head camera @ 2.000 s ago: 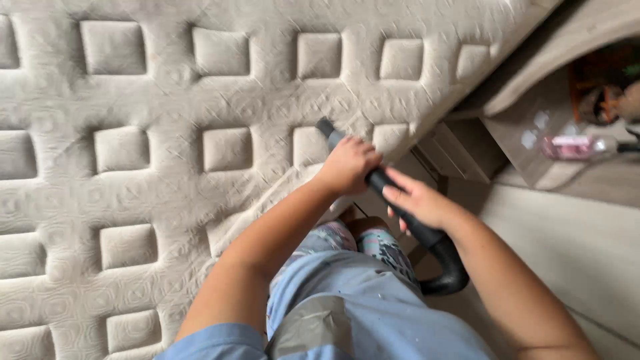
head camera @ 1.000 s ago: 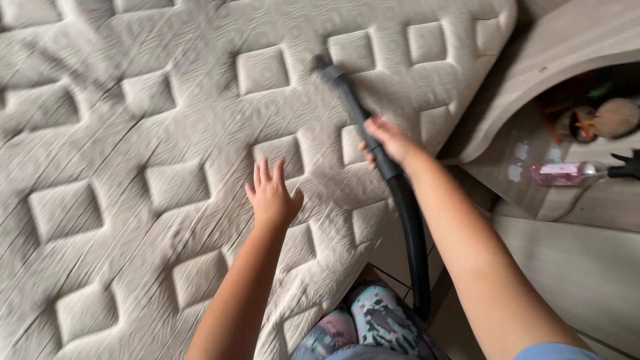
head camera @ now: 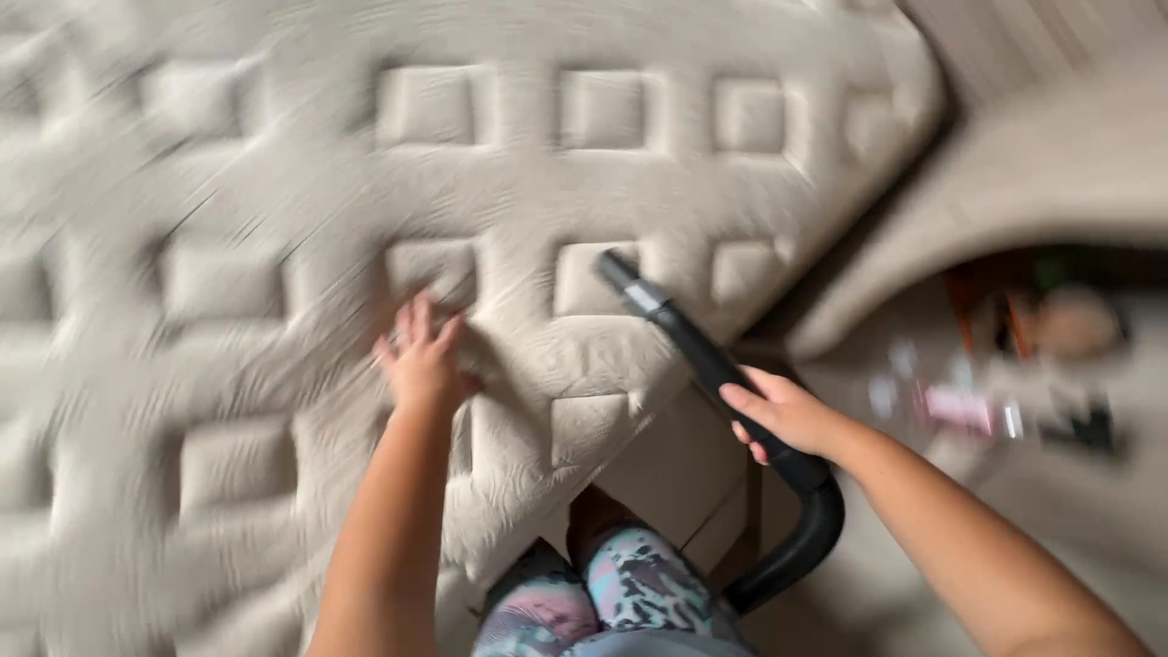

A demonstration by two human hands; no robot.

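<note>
A quilted cream mattress (head camera: 511, 192) with raised squares fills the left and middle of the head view. My right hand (head camera: 780, 415) grips the black handle of a vacuum cleaner hose (head camera: 698, 347), which bends down toward my legs. The tip of the tube points up and left over a quilted square near the mattress corner; whether it touches the cloth is hard to tell. My left hand (head camera: 427, 356) rests on the mattress with fingers spread, left of the tube, holding nothing.
At the right a curved furniture panel (head camera: 1031, 173) borders an open shelf, blurred by motion. In it are a pink clear bottle (head camera: 958, 408), a dark object (head camera: 1081, 424) and a round tan item (head camera: 1077, 324). Tiled floor (head camera: 675, 465) shows below the mattress edge.
My left hand, on the tube with my right two seconds ago, has let go and now lies on the mattress. The right hand has kept its hold. The view has shifted.
</note>
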